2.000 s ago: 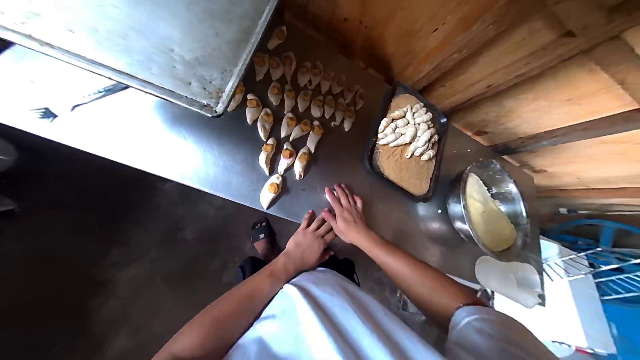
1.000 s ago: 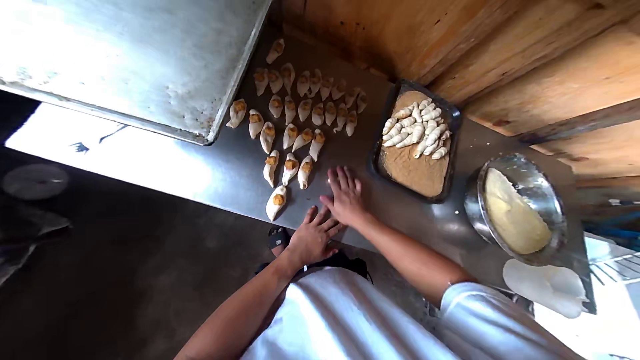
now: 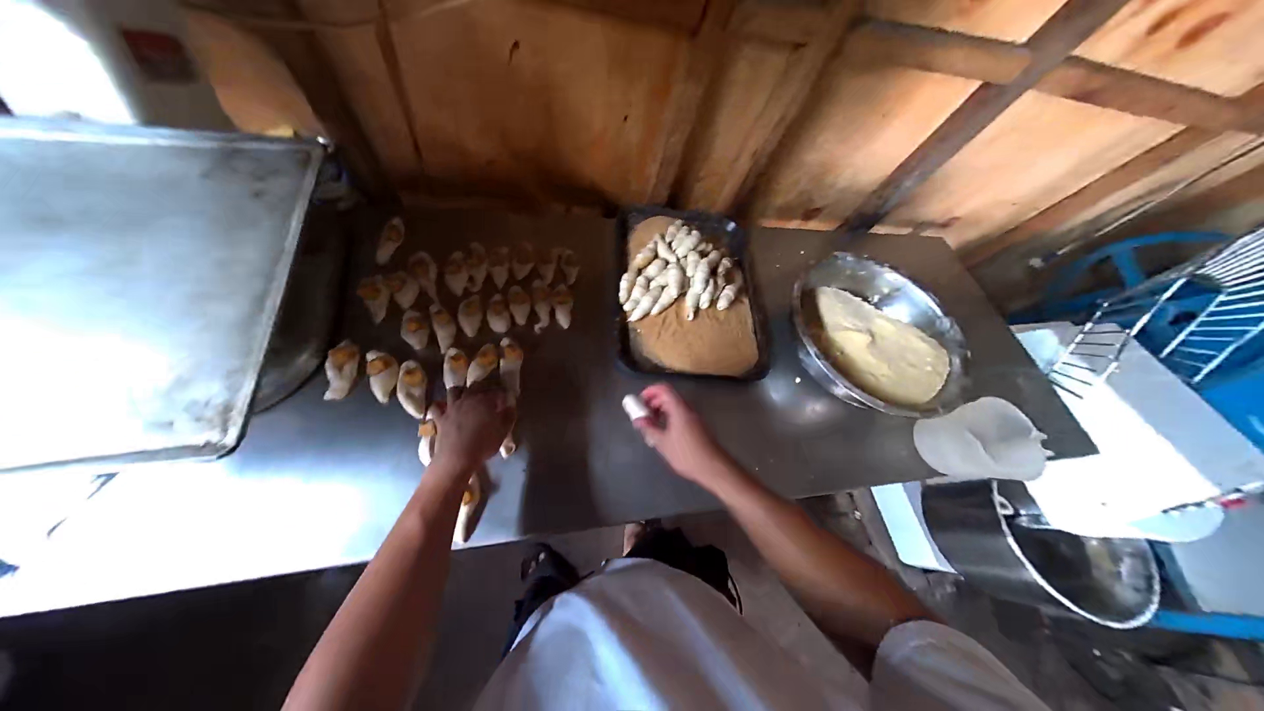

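My left hand [image 3: 474,425] is over the lower rows of flat dough pieces, each with a dab of orange filling; its fingers touch or hover at a few of them, and what is under the palm is hidden. More filled dough pieces [image 3: 415,329] lie in rows on the metal table. My right hand [image 3: 679,431] holds a small pale rolled dough piece [image 3: 635,406] between its fingertips, just below a black tray [image 3: 624,336]. In that tray a heap of rolled dough pieces [image 3: 681,272] rests on brown crumbs [image 3: 696,341].
A large metal baking sheet [image 3: 148,286] stands at the left. Right of the tray are a steel bowl [image 3: 874,390] with a mass of yellowish dough [image 3: 879,346] and a translucent plastic piece [image 3: 978,439] at the table's edge. A wooden wall [image 3: 553,99] runs behind; a wire rack [image 3: 1205,306] is at the far right.
My hands were close together at the table's front edge; now they are apart, the left over the filled pieces, the right holding a rolled piece near the tray. The view has shifted.
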